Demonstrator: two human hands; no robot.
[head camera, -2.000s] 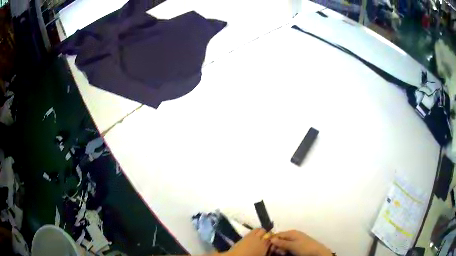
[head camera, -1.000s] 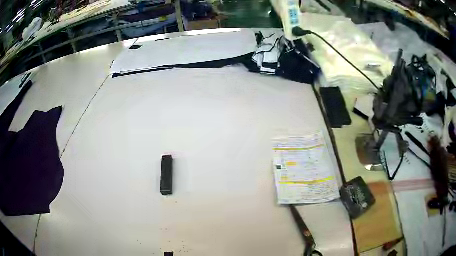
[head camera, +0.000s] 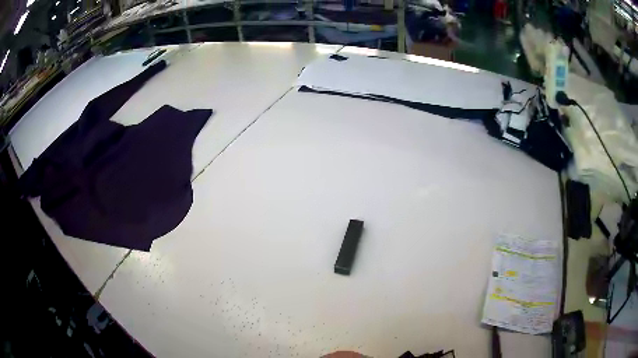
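A sliver of skin shows at the bottom edge, cut off; I cannot tell which of my hands it is or what it holds. Dark jagged-edged material (head camera: 428, 354) shows at the bottom edge to its right, mostly out of view. A plain black block (head camera: 349, 247) lies alone on the white table (head camera: 280, 210). A large purple-navy fabric (head camera: 122, 175) lies spread at the left, with a narrow part reaching up toward the back. A printed order sheet (head camera: 522, 285) with yellow highlights lies at the right edge, over part of a dark blade (head camera: 496, 341).
A dark strip (head camera: 413, 105) runs across the back to a heap of dark and white pieces (head camera: 535, 133) at the back right. A power strip (head camera: 557, 73) with a black cable and a small black box (head camera: 569, 332) are on the right. Scraps (head camera: 101, 318) show at the lower left.
The view has swung right, then partly back left. Two seconds ago both hands were together at the bottom on a small dark piece; now only a sliver of skin shows.
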